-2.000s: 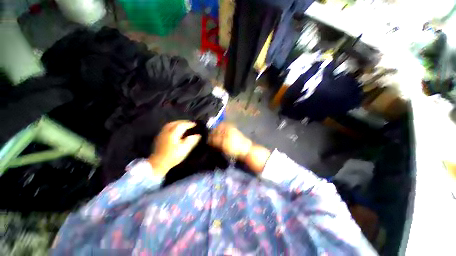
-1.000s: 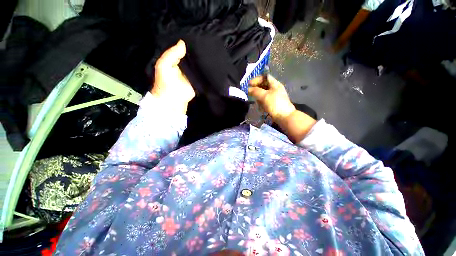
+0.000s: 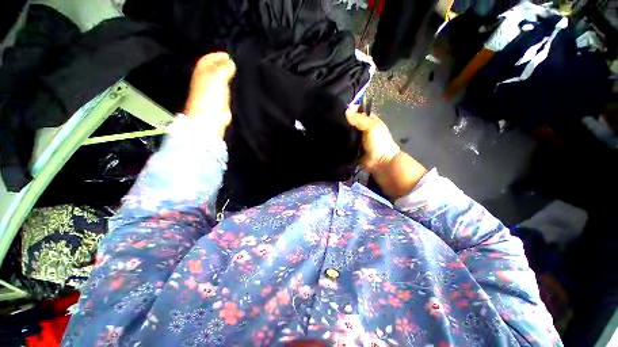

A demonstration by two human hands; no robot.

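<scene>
A black garment [image 3: 291,129] lies spread over my lap, with a small white spot, perhaps a label, near its middle. My left hand [image 3: 213,88] is at its left edge, fingers curled on the cloth. My right hand [image 3: 374,139] is at its right edge, thumb and fingers closed at the cloth edge. A dark narrow thing shows just above the right fingers; I cannot tell if it is a tool. The fingertips of both hands are partly hidden by the cloth.
A heap of black garments [image 3: 298,30] rises beyond my lap, over a white-rimmed crate [image 3: 368,71]. Cream metal table legs [image 3: 112,101] and a patterned cloth [image 3: 61,240] are at the left. Navy fabric with white strips [image 3: 535,74] is at the upper right above the grey floor [image 3: 461,135].
My hands have moved apart, the left one leftward. The black cloth now lies wider and flatter across my lap and covers more of the crate's blue side. The white spot has come into view.
</scene>
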